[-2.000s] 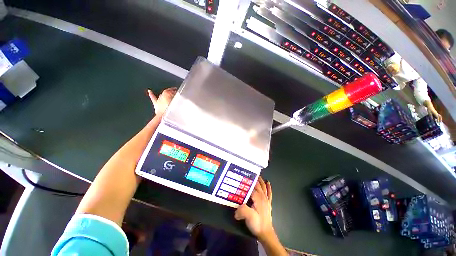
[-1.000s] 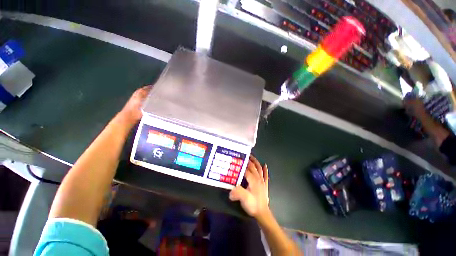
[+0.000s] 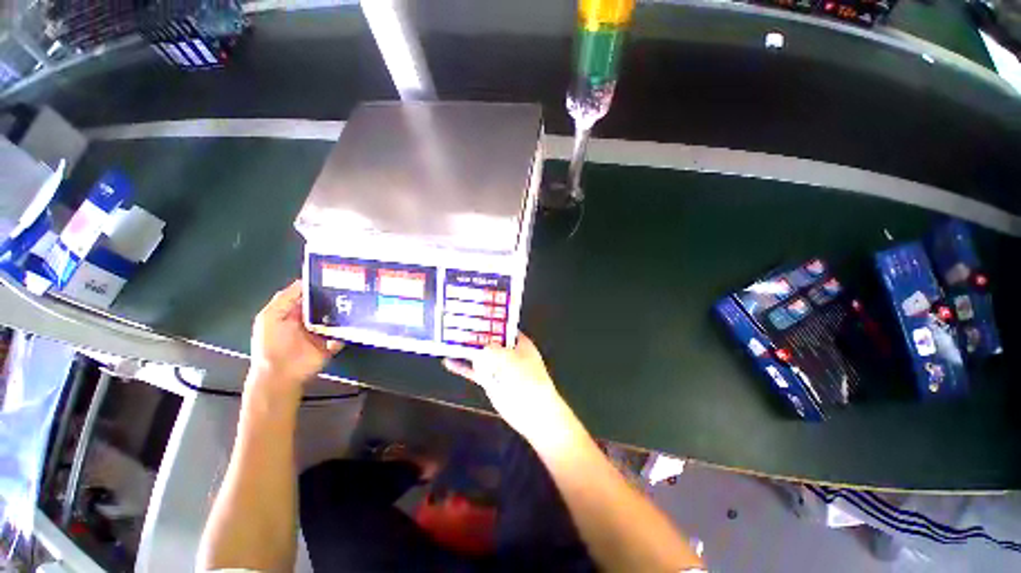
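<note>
A white digital counting scale (image 3: 417, 293) stands on the dark green bench in front of me, its lit display and keypad facing me. Its flat silver pan (image 3: 431, 168) holds nothing. My left hand (image 3: 289, 338) is at the scale's front left corner, with the fingers partly hidden at its side and underside. My right hand (image 3: 506, 378) is at the lower front right edge, with its fingertips against the base and partly hidden under it. Both hands are bare. I cannot tell whether the scale's feet are off the bench.
Dark blue product boxes (image 3: 797, 336) lie at the right of the green bench (image 3: 638, 325). Blue-and-white boxes (image 3: 95, 241) lie at the far left. The signal tower light (image 3: 597, 56) stands behind the scale. A grey-white machine (image 3: 213, 448) is below left.
The scale now sits squarer to me and less turned. My left hand has moved from the scale's left side to its front left corner. My right hand has shifted to the lower front edge.
</note>
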